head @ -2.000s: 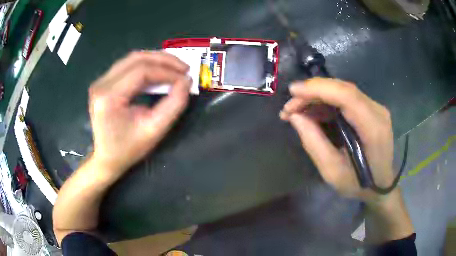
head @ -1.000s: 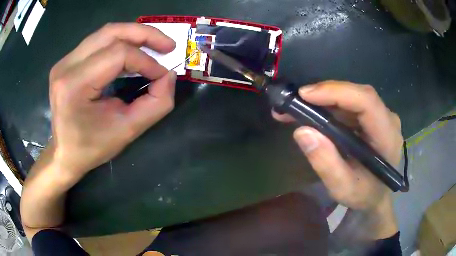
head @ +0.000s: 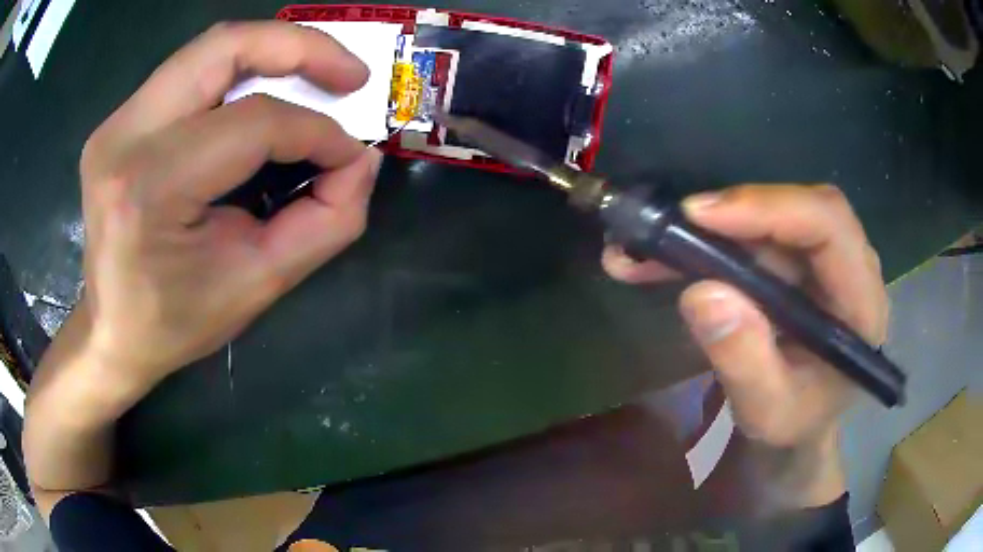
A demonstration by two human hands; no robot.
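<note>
The red-rimmed phone assembly lies on the dark green mat. Its left part is covered by the white LCD module, its right part is a black panel. The orange flex cable lies beside the circuit board. My left hand overlaps the module and pinches thin solder wire between thumb and finger, its end near the flex. My right hand holds the black soldering iron; its tip is at the flex and board area, exact contact unclear.
The green mat extends around the phone. White pieces lie at the upper left. A round yellowish dish is at the upper right. A cardboard box is at the lower right, beyond the mat's edge.
The iron came down from the right to the flex area, and my left hand brought the wire there. Since one second ago the iron's handle has shifted slightly right. The phone appears higher in view.
</note>
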